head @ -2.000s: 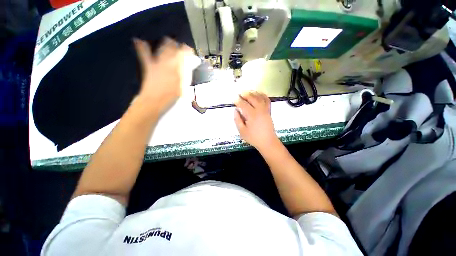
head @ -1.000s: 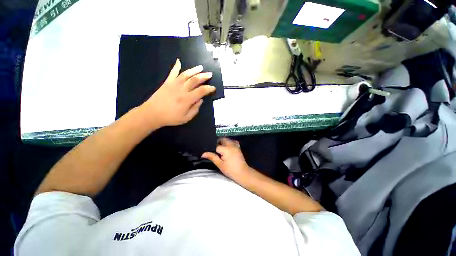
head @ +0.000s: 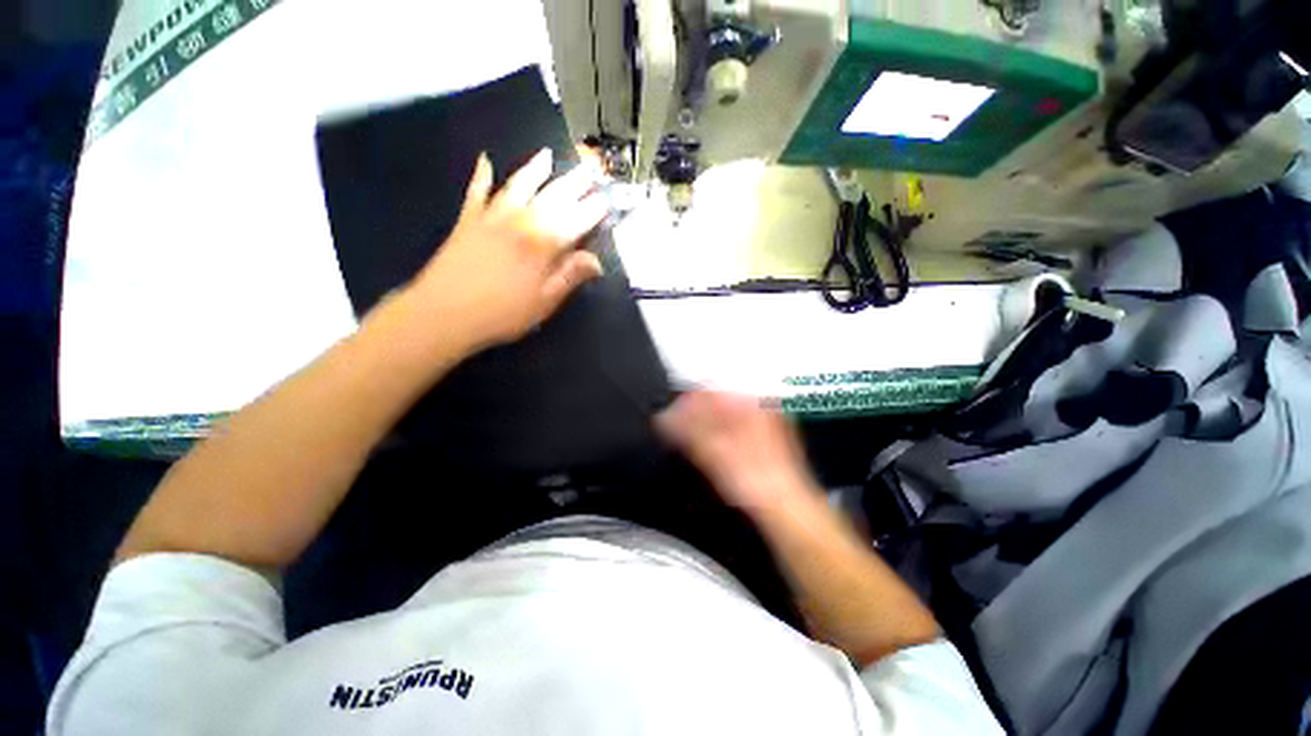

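Observation:
A large black cut panel (head: 417, 187) lies on the white sewing table with its right edge at the presser foot (head: 618, 161); its near end hangs over the table's front edge. My left hand (head: 525, 259) lies flat on the panel with fingers spread, its fingertips just beside the presser foot. My right hand (head: 726, 439), blurred, is at the panel's near right edge in front of the table and holds that edge between the fingers. The needle itself is hidden by glare and my fingers.
The sewing machine's green panel (head: 942, 101) stands above the table. Black-handled scissors (head: 866, 259) and a small yellow item (head: 913, 194) lie right of the needle. A grey-white and black fabric heap (head: 1093, 431) is at the right.
The panel came from the left of the table to under the presser foot. Since one second ago it has turned, its near end swinging right with my right hand. My left hand has stayed on it.

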